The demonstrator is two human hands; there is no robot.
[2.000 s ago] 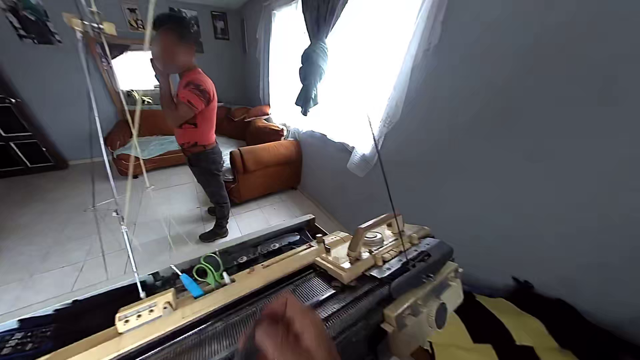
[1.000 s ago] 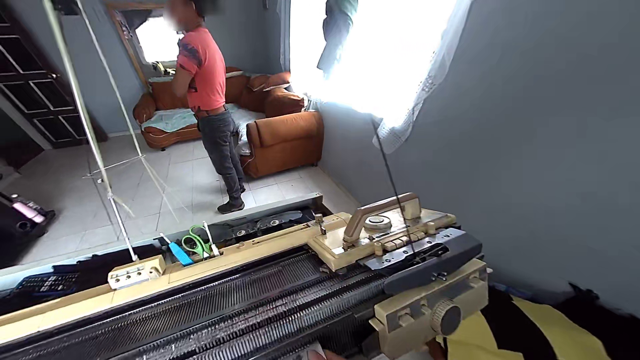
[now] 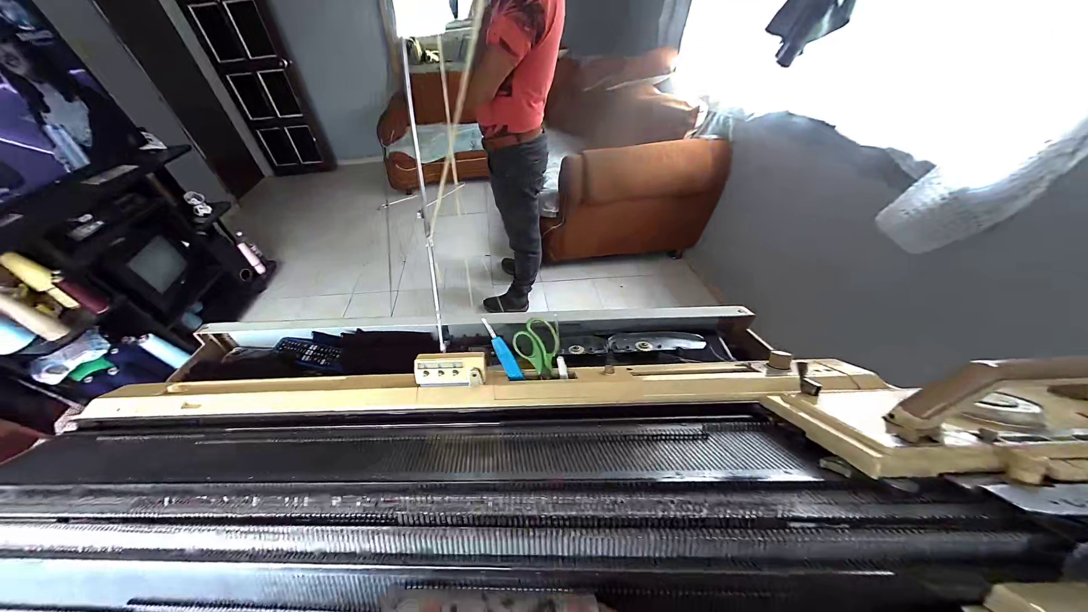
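Observation:
A knitting machine spans the lower view, with a black needle bed point(image 3: 595, 455) and a cream rear rail point(image 3: 297, 398). Its cream carriage point(image 3: 901, 429) with a brown handle point(image 3: 977, 387) sits at the right. A small row counter point(image 3: 449, 371) is on the rail; beside it are a blue-handled tool point(image 3: 506, 353) and green-handled scissors point(image 3: 537, 348). At the bottom edge a blurred greyish object point(image 3: 489, 602) is cut off; what it is cannot be told. Neither of my hands shows plainly, so what they hold is hidden.
Behind the rail lies an open compartment point(image 3: 476, 325) with dark items. A thin yarn mast point(image 3: 432, 263) rises from the rail. Beyond stand a person point(image 3: 520, 161), an orange-brown sofa point(image 3: 642, 200) and, at left, a black shelf unit point(image 3: 127, 221).
The view has swung left and down. The blurred hand over the needle bed two seconds ago no longer shows. The person across the room had a hand at the face then; the face is now out of view.

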